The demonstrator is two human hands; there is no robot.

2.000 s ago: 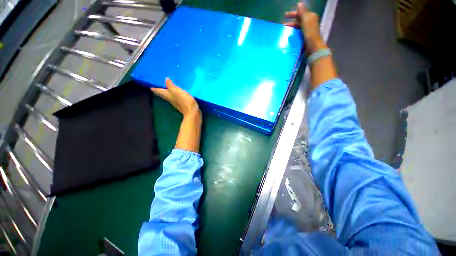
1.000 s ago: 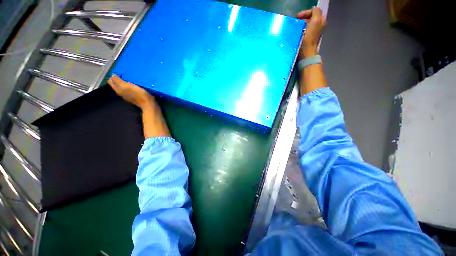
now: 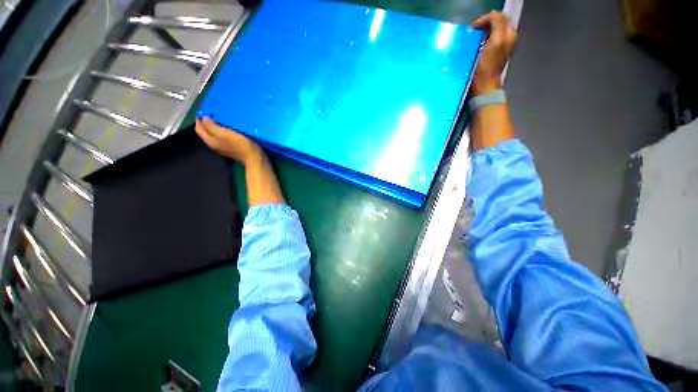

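A stack of glossy blue-filmed panels lies on the green conveyor belt, its far edge cut off by the frame. My left hand holds the near left corner of the panel with its fingertips. My right hand grips the far right corner and wears a pale wrist strap. A black folded-edge tray or sheet lies left of my left forearm, over the belt's left edge, with its top part folded up.
A curved roller conveyor runs along the left. A metal rail edges the belt on the right. A small metal bracket-like piece lies at the bottom left. A white surface stands at the right.
My left hand has moved left along the panel's near edge to its corner. My right hand has closed on the far right corner. The panel edges beneath now show slightly offset.
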